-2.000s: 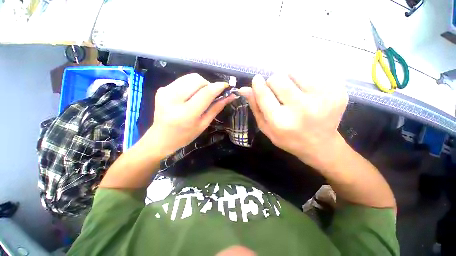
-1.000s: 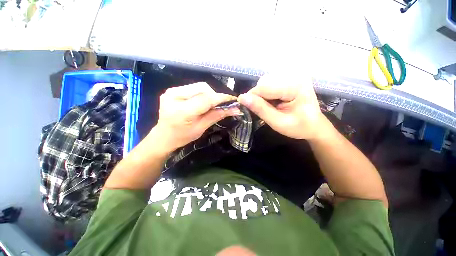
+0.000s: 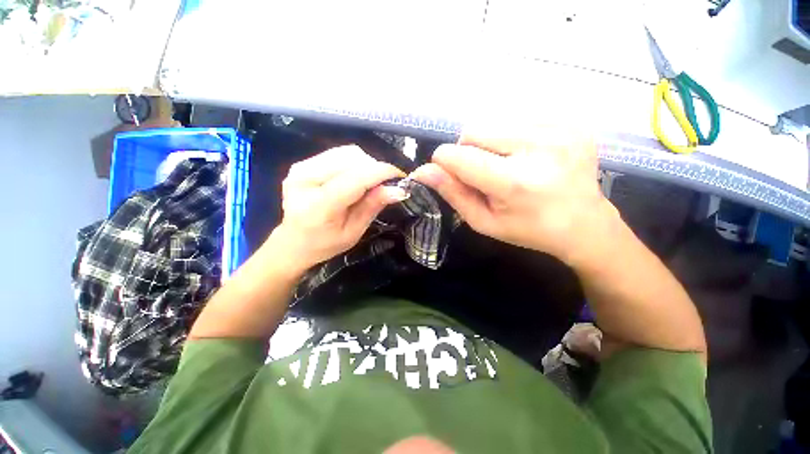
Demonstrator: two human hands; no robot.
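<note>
My left hand (image 3: 333,199) and my right hand (image 3: 520,195) are close together over my lap, just below the table edge. Their thumbs and forefingers pinch the edge of a dark plaid garment (image 3: 426,238). A short plaid end with pale and yellowish lines hangs down below the fingertips. More dark checked cloth lies under my left forearm. The pinched edge is small and mostly hidden by the fingers; whether a thread is held cannot be told.
Scissors (image 3: 685,111) with yellow and green handles lie on the white table (image 3: 355,53) at the right. A measuring strip (image 3: 710,177) runs along its edge. At the left, a blue crate (image 3: 238,195) has a black-and-white plaid bundle (image 3: 146,275) hanging over its side.
My right hand has lifted off the cloth's edge region slightly and turned, with its fingers more extended; both hands still meet at the plaid edge. The hanging plaid end has shifted slightly.
</note>
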